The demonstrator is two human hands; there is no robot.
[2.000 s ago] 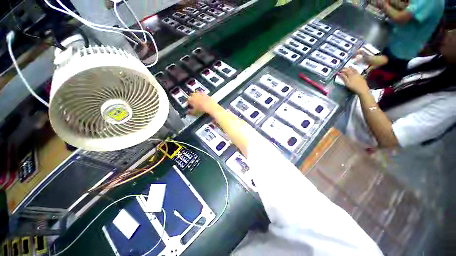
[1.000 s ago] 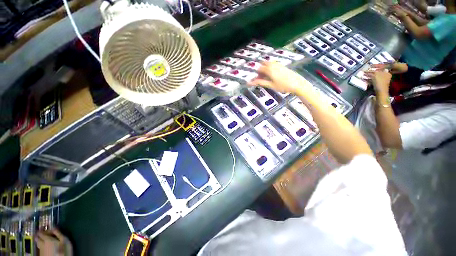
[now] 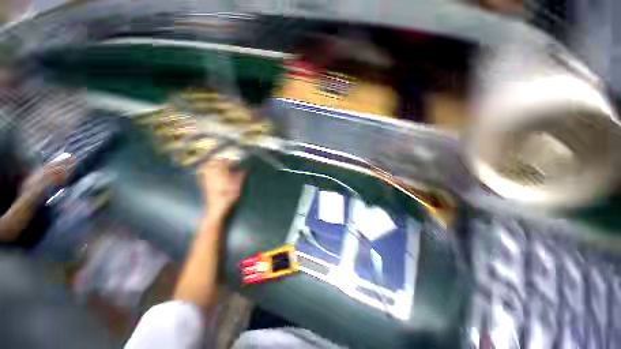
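Note:
The picture is strongly blurred. My left hand [image 3: 221, 183] is at the near right edge of a tray of yellow-framed phones [image 3: 197, 129], left of centre. Whether its fingers grip the tray is too blurred to tell. A red-keypad phone with an orange-yellow screen frame [image 3: 269, 265] lies face up on the bench at the near left corner of the test fixture plate [image 3: 412, 269]. Two white cards, one on the left blue panel [image 3: 331, 206] and one on the right [image 3: 374, 223], lie on the fixture. My right hand is out of the picture.
A cream fan [image 3: 545, 153] stands at the right, above blurred rows of phones in trays [image 3: 555, 286]. A white cable [image 3: 320, 174] runs behind the fixture. Another person's hand [image 3: 58, 170] is at the far left. A shelf edge [image 3: 354, 116] crosses behind the bench.
The view has swung left, so the fan and fixture appear further right. My left hand now shows fully at the yellow-framed phones. My right hand and arm have left the picture.

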